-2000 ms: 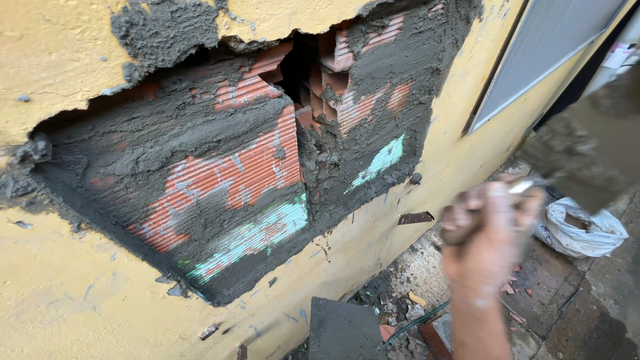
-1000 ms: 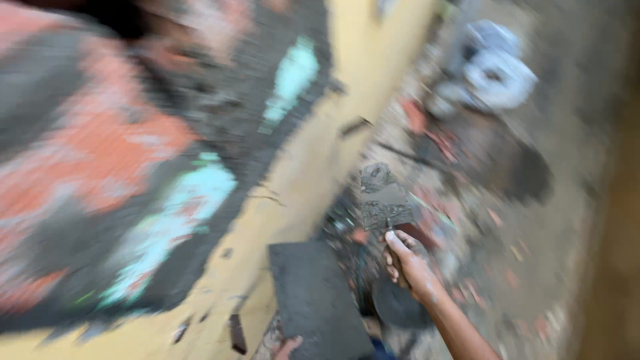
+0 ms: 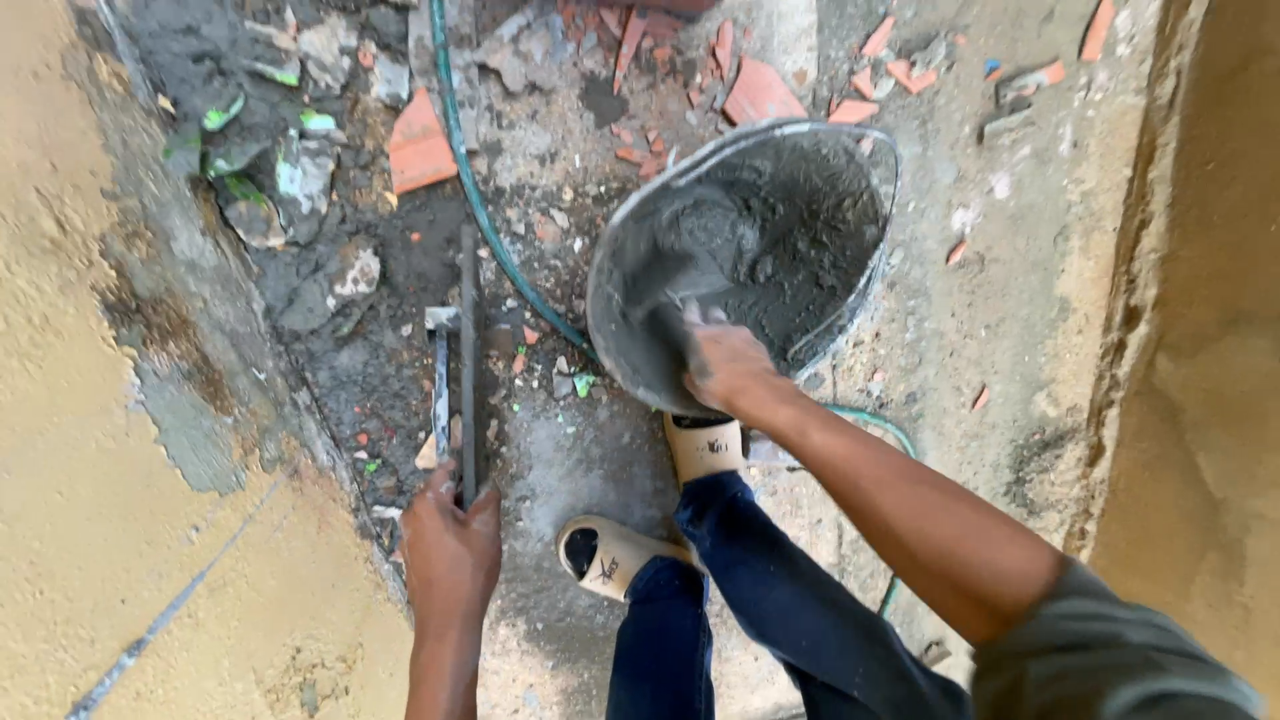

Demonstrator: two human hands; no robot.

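A bucket [image 3: 625,235] of wet grey mortar [image 3: 790,215] stands on the ground, its rim facing up toward me. My right hand [image 3: 728,362] reaches over the near rim, closed on the handle of a trowel [image 3: 668,285] whose blurred blade is in the bucket at the mortar. My left hand [image 3: 455,525] grips a flat plastering board [image 3: 470,370], seen edge-on and held upright beside the wall. Just left of the board is a metal tool [image 3: 441,385] with a pale head; whether the left hand touches it cannot be told.
A yellow wall [image 3: 90,400] runs along the left. A green hose [image 3: 480,210] passes behind the bucket. Broken brick pieces [image 3: 420,145] and rubble [image 3: 290,180] litter the ground. My sandalled feet [image 3: 620,555] are just below the bucket. A brown wall or ledge [image 3: 1190,330] borders the right.
The view has swung down from the broken wall to the ground. My right hand, earlier holding the trowel above the rubble, is now at the bucket with the trowel inside.
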